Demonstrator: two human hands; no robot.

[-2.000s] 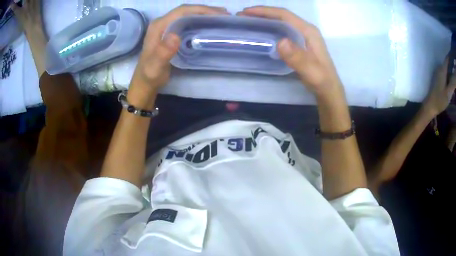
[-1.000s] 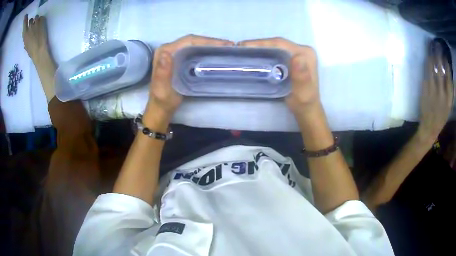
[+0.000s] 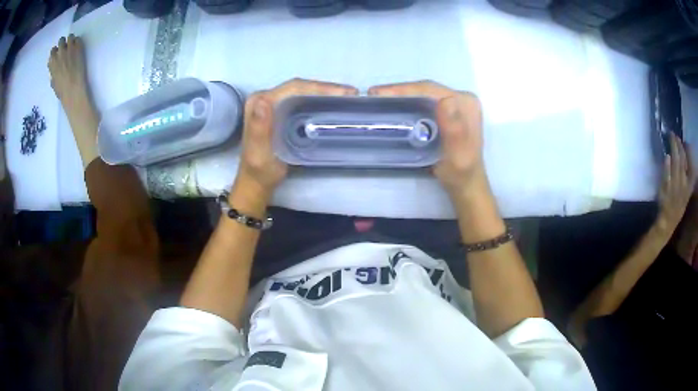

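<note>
A frosted clear plastic housing (image 3: pixel 358 156), oval with deep walls, is held level over the white bench in front of me, its open side facing up. A bright long bar and a small round post show inside it. My left hand (image 3: pixel 264 141) grips its left end and my right hand (image 3: pixel 461 141) grips its right end, with fingers along the far side and thumbs on the near ends. The fingertips of both hands almost meet at the far wall. Its underside is hidden.
A second clear housing (image 3: pixel 170 126) with a greenish bar lies at left on the white foam bench (image 3: pixel 528 92). Neighbours' hands are at far left (image 3: pixel 69 69) and far right (image 3: pixel 675 187), beside a black base (image 3: pixel 667 111). Small dark pieces (image 3: pixel 32 130) lie far left. Dark parts line the back.
The view has shifted, so the bench and housings sit lower in the picture. My thumbs have moved from inside the rim to the ends. Dark parts now show at the back.
</note>
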